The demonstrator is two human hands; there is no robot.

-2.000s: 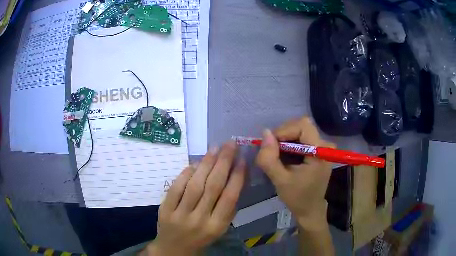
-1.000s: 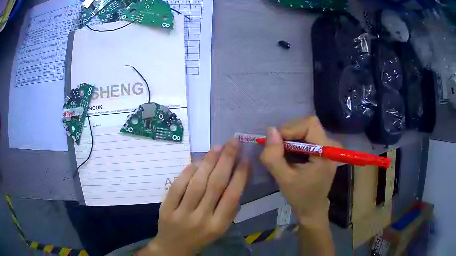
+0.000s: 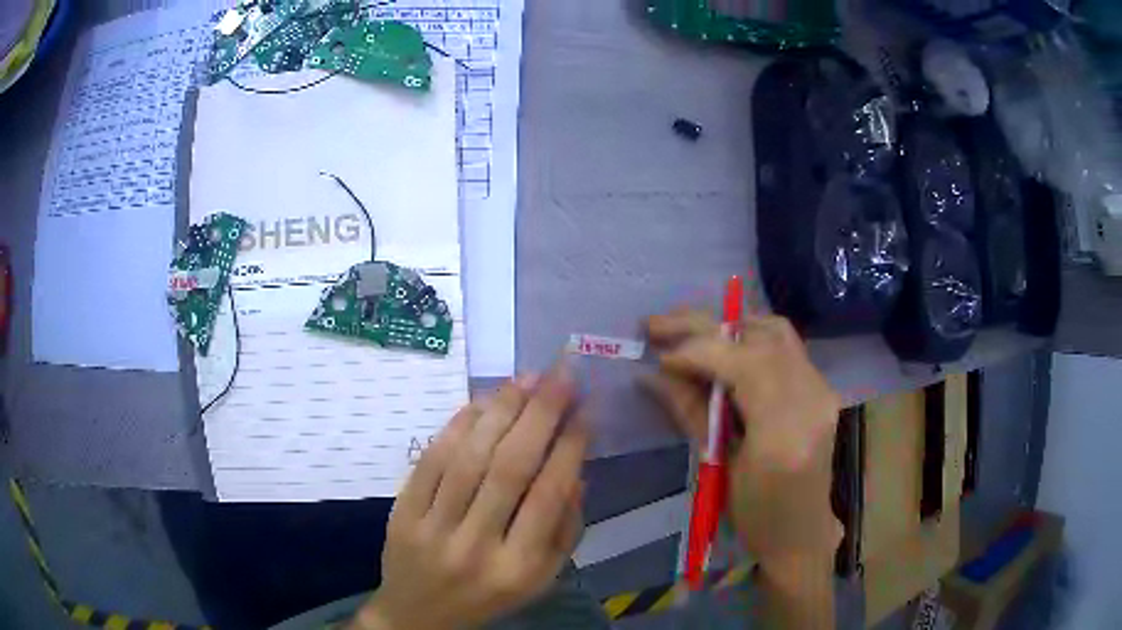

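Observation:
A whitish label strip (image 3: 605, 347) with red handwriting lies on the grey desk between my hands. My left hand (image 3: 492, 492) rests flat on the desk, its fingertips beside the strip's left end, holding nothing that I can see. My right hand (image 3: 757, 412) has its thumb and forefinger close to the strip's right end; whether they touch it is unclear. A red marker pen (image 3: 709, 492) is held in this hand, now pointing steeply up and down the picture. A green circuit board (image 3: 384, 308) with a black wire lies on the open notebook (image 3: 332, 431).
Another board (image 3: 204, 281) with a label across it lies at the notebook's left edge. More boards (image 3: 381, 53) lie at its top. A small black part (image 3: 687, 128) is on the desk. Black moulded housings (image 3: 861, 209) stand right, below a green ring board (image 3: 744, 19).
The pen has swung from nearly level, with its tip at the strip, to steep in my right hand. My right fingers have come off the writing, and the whole strip now shows.

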